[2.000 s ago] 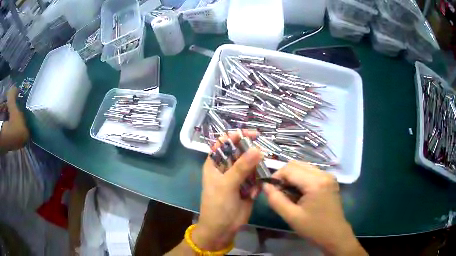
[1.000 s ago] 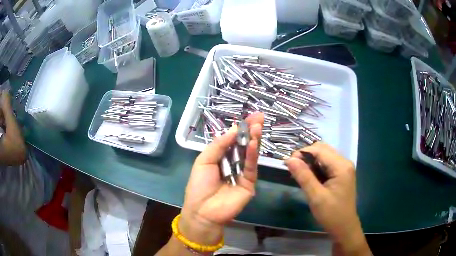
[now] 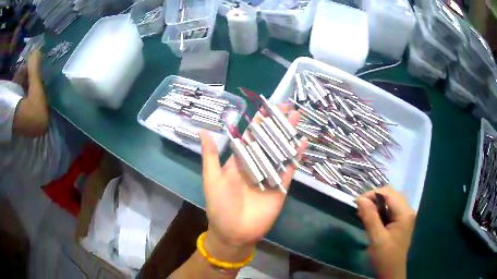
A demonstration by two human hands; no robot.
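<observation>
My left hand (image 3: 240,201) is palm up with several silver metal cylinders (image 3: 267,143) lying side by side across the palm and fingers. Red lead wires (image 3: 248,101) stick out at their upper left ends. My right hand (image 3: 388,218) is closed around a small dark tool (image 3: 381,207) over the tray's near right edge; most of the tool is hidden. The large white parts tray (image 3: 417,158) holds a loose heap of cylinders. The clear packing box (image 3: 150,115), behind and left of my left hand, holds cylinders in rows.
A grey scale (image 3: 204,66) lies behind the packing box. Stacked frosty tubs (image 3: 106,60) stand left and more (image 3: 339,35) behind the tray. A white roll (image 3: 242,31) and dark phone (image 3: 404,93) are behind. A second parts tray (image 3: 474,201) is far right. Another person's arm (image 3: 34,103) is left.
The view has turned, so the bench appears shifted right. My left hand has opened flat, showing the cylinders side by side with their red leads. My right hand has moved away from it with the dark tool.
</observation>
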